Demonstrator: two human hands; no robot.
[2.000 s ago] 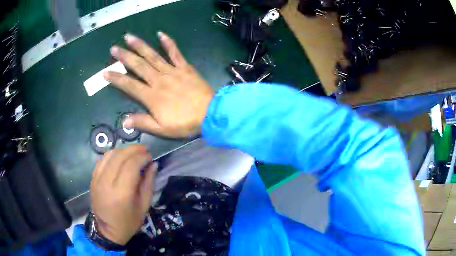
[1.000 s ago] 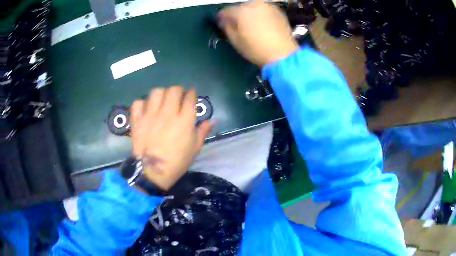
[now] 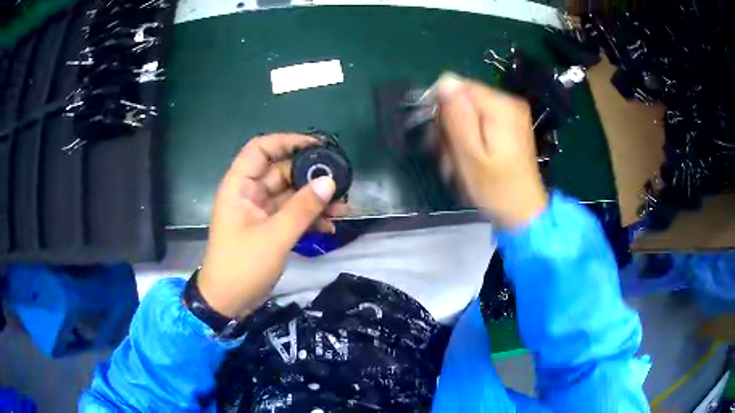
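Note:
My left hand [image 3: 262, 210] holds a round black part [image 3: 321, 171] with a pale ring around its centre, the thumb on its face, just above the near edge of the green bench [image 3: 234, 105]. More black shows behind this part; I cannot tell whether it is a second part. My right hand [image 3: 483, 141] is blurred above the bench to the right, holding a black binder clip [image 3: 415, 117] with silver handles at its fingertips. The clip is apart from the round part.
A black tray [image 3: 89, 185] with wire-handled pieces is at the left. A white strip [image 3: 307, 77] lies on the bench. Loose binder clips [image 3: 532, 68] lie behind my right hand. A cardboard box [image 3: 629, 137] filled with black clips stands at the far right.
My left hand has lifted a round part off the bench and turned it up. My right hand has come back from the clip heap towards the left hand with a clip. The view has shifted.

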